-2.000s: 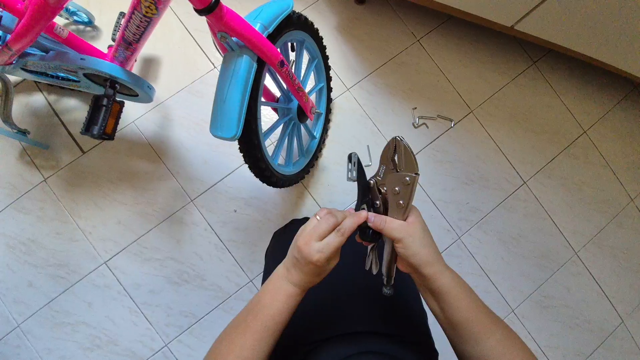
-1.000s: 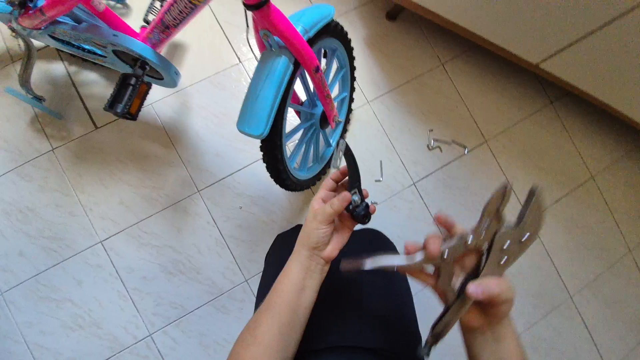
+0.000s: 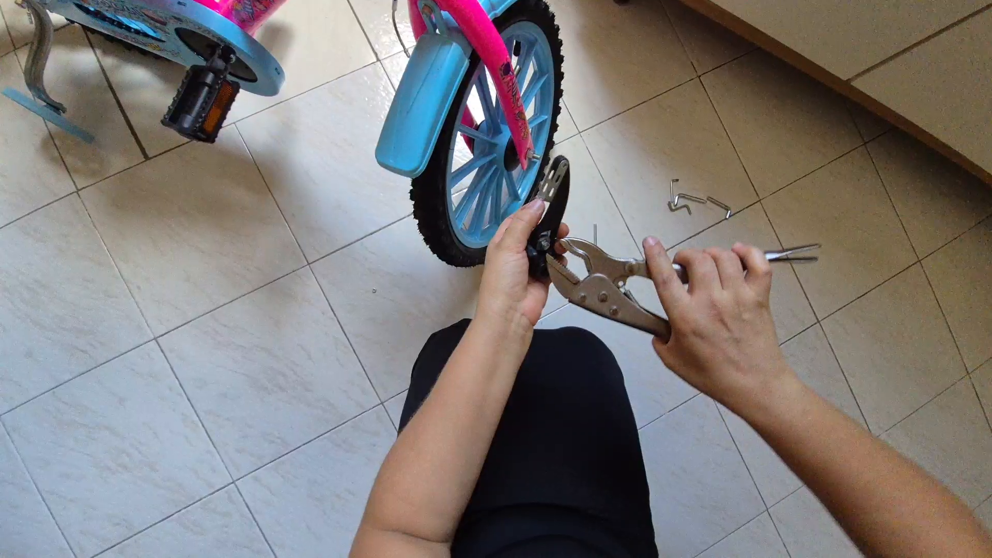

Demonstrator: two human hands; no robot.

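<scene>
My left hand (image 3: 515, 263) holds a black part with a slotted metal strip (image 3: 552, 186), upright in front of the bicycle wheel. The part resembles a brake arm, but its exact kind is unclear. My right hand (image 3: 717, 318) grips the handles of metal locking pliers (image 3: 604, 294). Their spread jaws point left and meet the lower end of the black part; whether they clamp it cannot be told. Beyond the pliers' handles, a thin forked metal end sticks out to the right of my right hand.
A pink and blue bicycle has its front wheel (image 3: 496, 139) just beyond my left hand and a black pedal (image 3: 201, 101) at upper left. Several bent metal pins (image 3: 690, 200) lie on the tiled floor (image 3: 232, 349). A light cabinet (image 3: 891, 54) borders the upper right.
Two seconds ago both hands were together at the pliers and the black part. They moved apart, the pliers swung to the right, and now their jaws are back at the black part, pointing left.
</scene>
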